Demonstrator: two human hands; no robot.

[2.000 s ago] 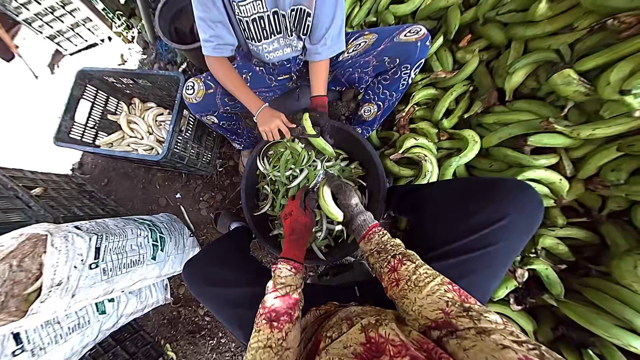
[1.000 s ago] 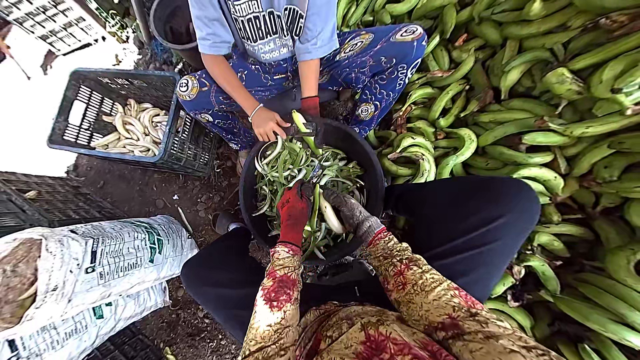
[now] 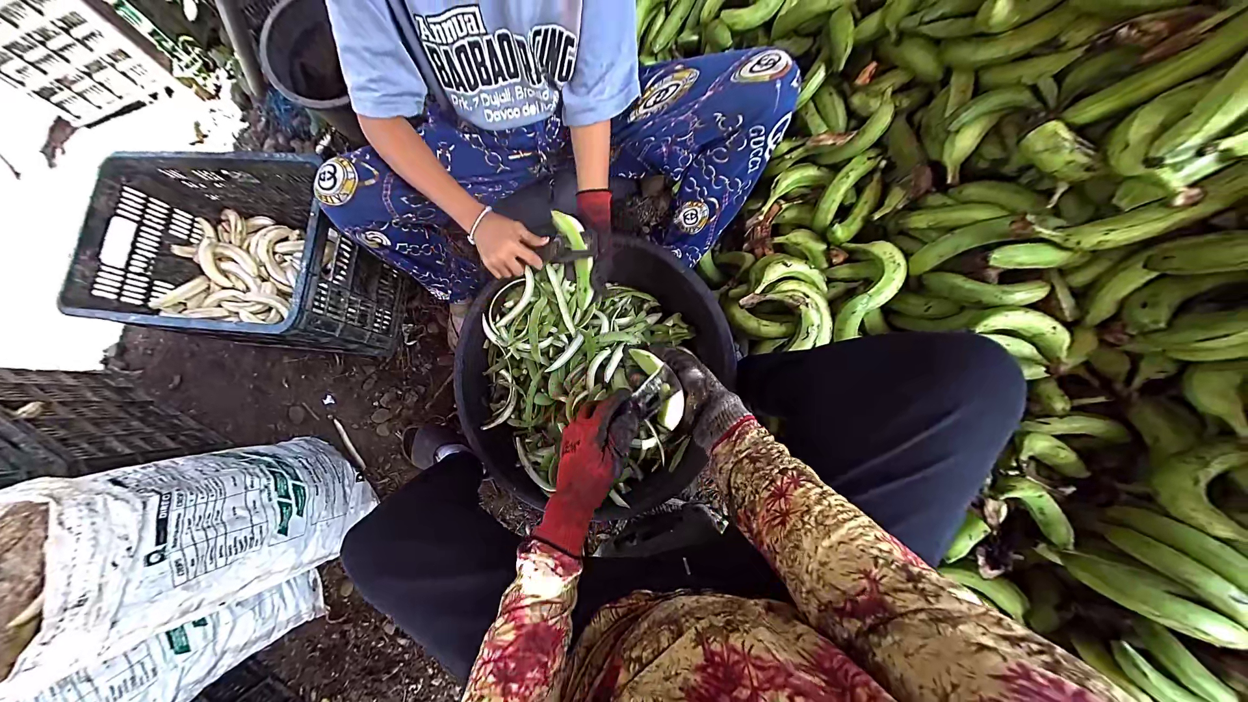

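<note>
My left hand (image 3: 597, 444), in a red glove with a dark palm, is closed around a small metal blade (image 3: 651, 392) over a round black tub (image 3: 720, 322). Beside it my right hand (image 3: 700, 395), in a grey glove, grips a partly peeled green plantain (image 3: 671, 409) whose pale flesh shows against the blade. Green peel strips (image 3: 546, 341) fill much of the tub below both hands. Across from me, a co-worker's bare hand (image 3: 507, 246) holds a dark-handled tool against a green plantain (image 3: 568, 232), which their gloved hand (image 3: 597, 219) steadies.
Green plantains (image 3: 1053, 263) are heaped at the right. A dark plastic crate (image 3: 205, 327) with peeled plantains (image 3: 239, 268) stands at the left, near white printed sacks (image 3: 224, 517). Behind it is a dark bucket (image 3: 302, 58). The co-worker's legs (image 3: 721, 136) flank the tub's far side.
The plantain in my right hand, long and pointing down the tub a second ago, now lies mostly hidden between my hands. The co-worker's plantain has shifted slightly within their hands.
</note>
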